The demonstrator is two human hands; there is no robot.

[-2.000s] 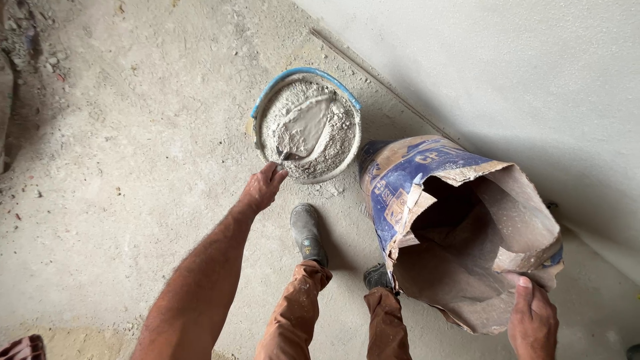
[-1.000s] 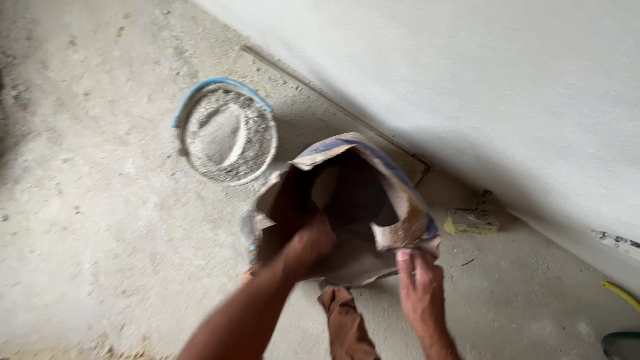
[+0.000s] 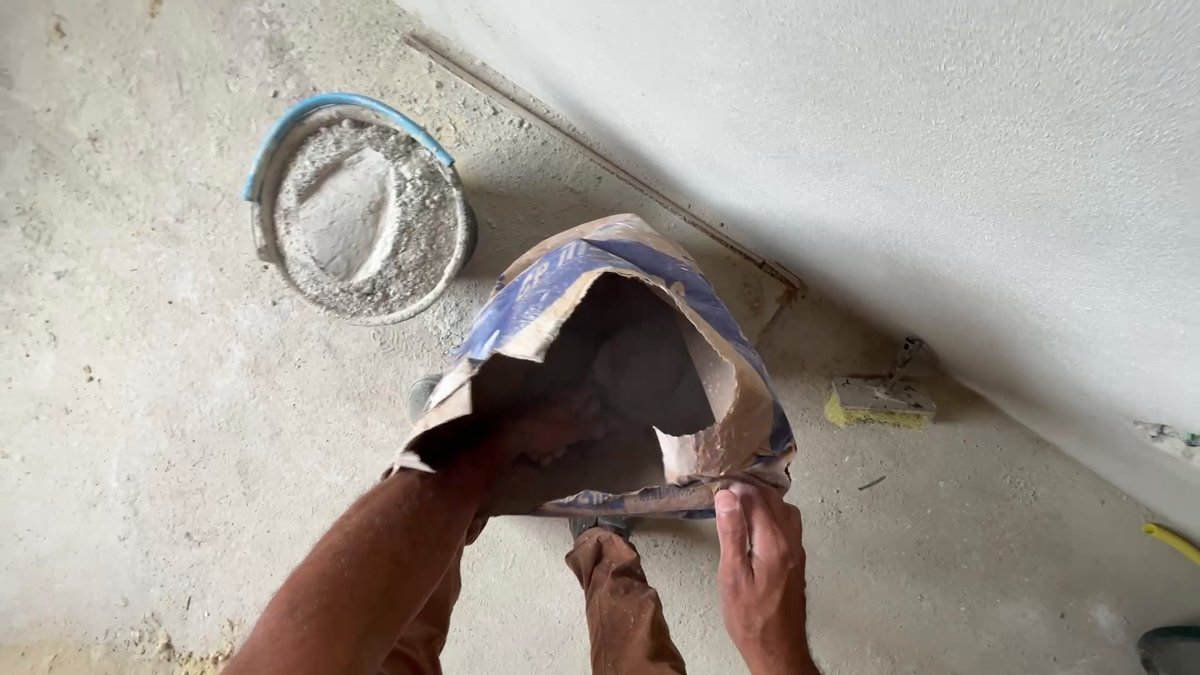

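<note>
A blue and brown paper sack (image 3: 553, 281) with a torn top stands in front of my legs, its mouth facing up. My right hand (image 3: 761, 534) pinches the sack's rim at its lower right corner. Deep in the shadowed sack is my left hand (image 3: 561, 427), near a rounded pale shape (image 3: 642, 361) that is too dim to name; whether the hand grips anything is hidden. Up and to the left of the sack stands a bucket (image 3: 469, 225) with a blue-covered handle, filled with grey-white powder (image 3: 412, 225) that has a smoother patch in the middle.
A long thin bar (image 3: 600, 159) lies on the floor along the base of the white wall (image 3: 891, 169). To the right, a block brush or sponge float (image 3: 881, 403) with a yellow underside rests near the wall. A yellow hose-like piece (image 3: 1172, 541) and a dark rounded object (image 3: 1170, 649) are at the right edge.
My left hand has left the bucket, where it held a tool's handle, and gone into the sack. My right hand still holds the sack's rim. The view has shifted right.
</note>
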